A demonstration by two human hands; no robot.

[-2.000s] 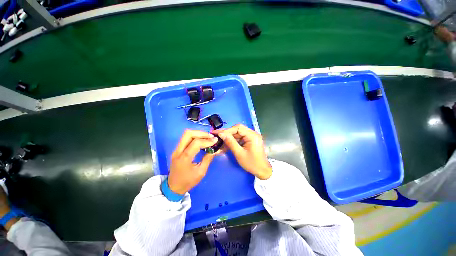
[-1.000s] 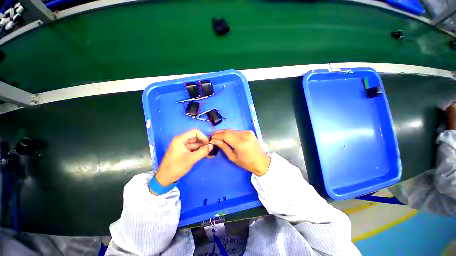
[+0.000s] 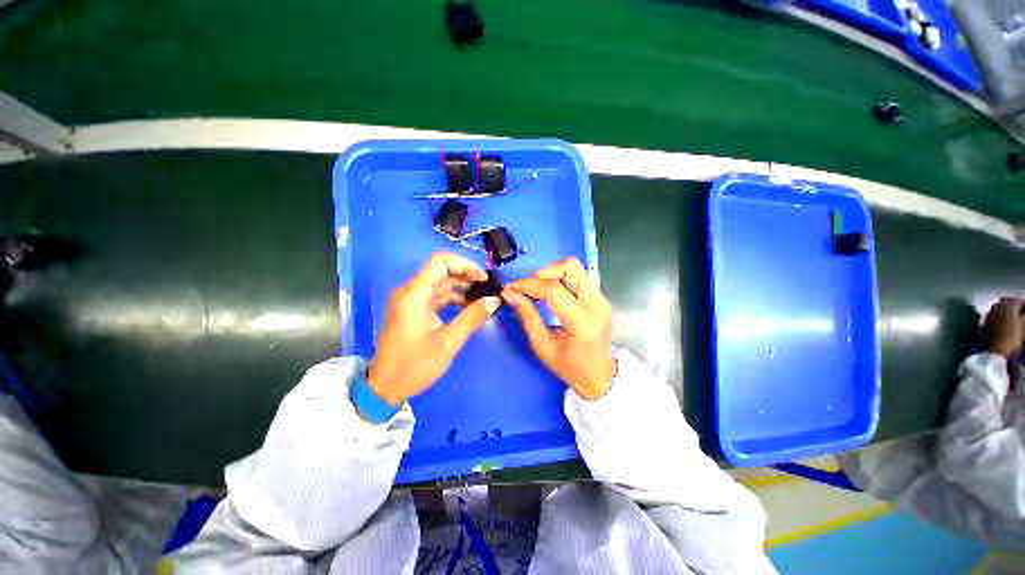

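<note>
A small black unit (image 3: 484, 285) is held over the blue work tray (image 3: 377, 309). My left hand (image 3: 422, 326) grips it between thumb and fingers. My right hand (image 3: 564, 326) is at the unit's right side, thumb and index fingertip together; whether it pinches a wire or part there is too small to tell. Beyond my hands in the tray lie several black units with thin pale and reddish leads, two side by side at the back (image 3: 491, 174) and others nearer (image 3: 500, 244). Tiny dark parts (image 3: 453, 436) lie at the tray's near edge.
A second blue tray (image 3: 792, 326) on the right holds one black unit with a green strip (image 3: 851, 240). The green belt (image 3: 281, 67) beyond carries scattered black units (image 3: 463, 23). Other people's sleeves show at left (image 3: 51, 494) and right (image 3: 978, 421). Dark wired parts lie at far left.
The view has turned and shifted. My hands have moved slightly apart, and the black unit shows more clearly in my left fingers. The belt unit has moved left.
</note>
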